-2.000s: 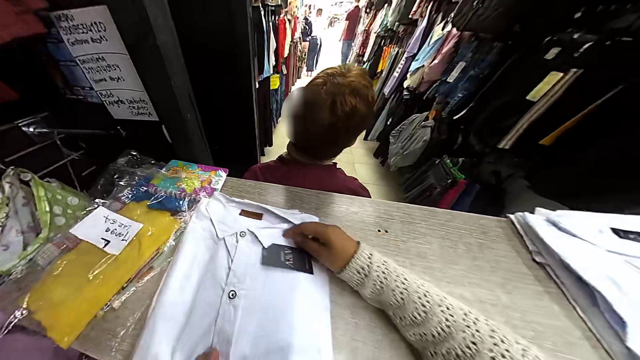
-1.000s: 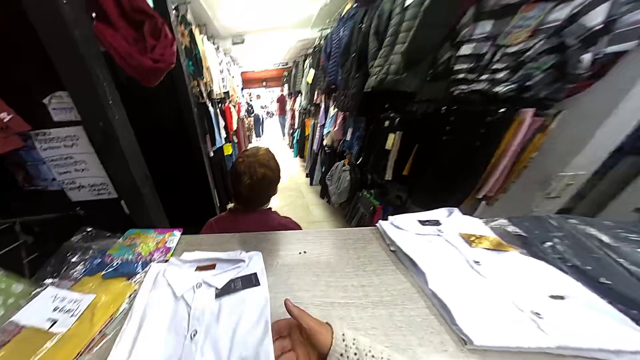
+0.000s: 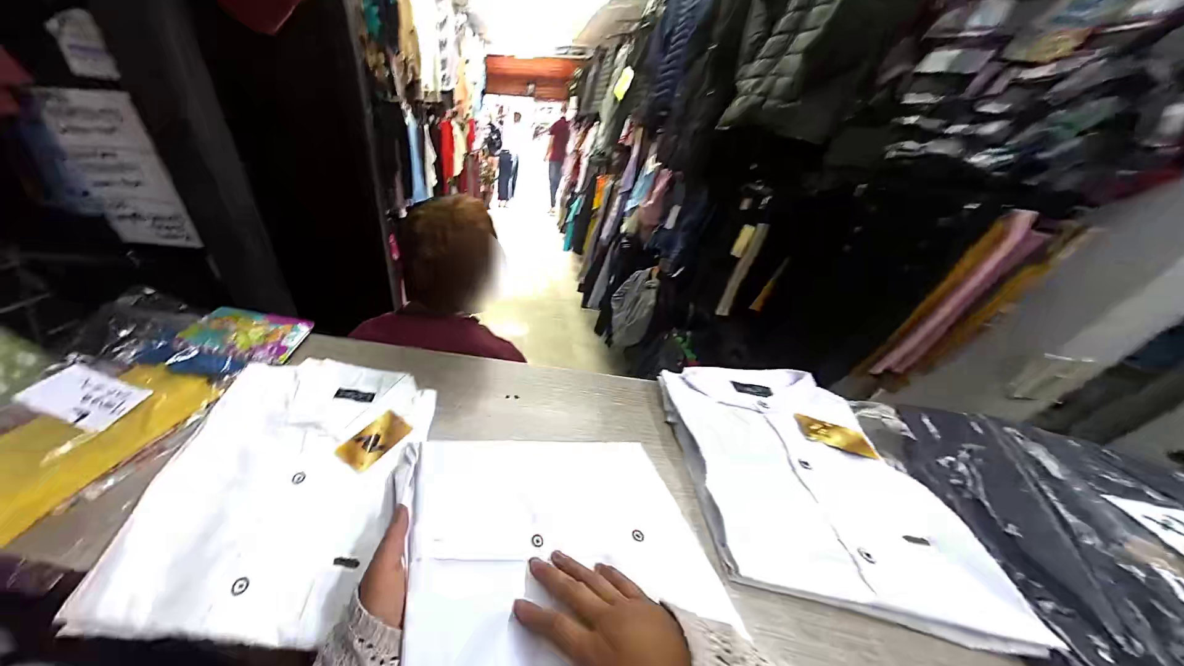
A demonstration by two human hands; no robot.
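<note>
A folded white garment (image 3: 555, 490) with dark-rimmed buttons lies at the front middle of the counter. My right hand (image 3: 606, 615) rests flat on it, palm down, fingers spread. At its left edge is my left hand (image 3: 387, 569), upright between this garment and a folded white shirt (image 3: 268, 499) with a gold tag; its fingertips are partly hidden, so its grip is unclear. To the right lies another folded white shirt (image 3: 814, 490), with a dark neck label and a gold tag, apart from both hands.
The wooden counter (image 3: 527, 398) has bagged yellow cloth (image 3: 157, 398) at left and dark bagged garments (image 3: 1017, 518) at right. A person (image 3: 444, 277) in maroon is just beyond the counter's far edge. Clothes racks line the aisle behind.
Both hands are now at a white garment in the middle; one second ago only one open hand showed there. The left shirt now showing has a gold tag, where a dark-tagged one lay before.
</note>
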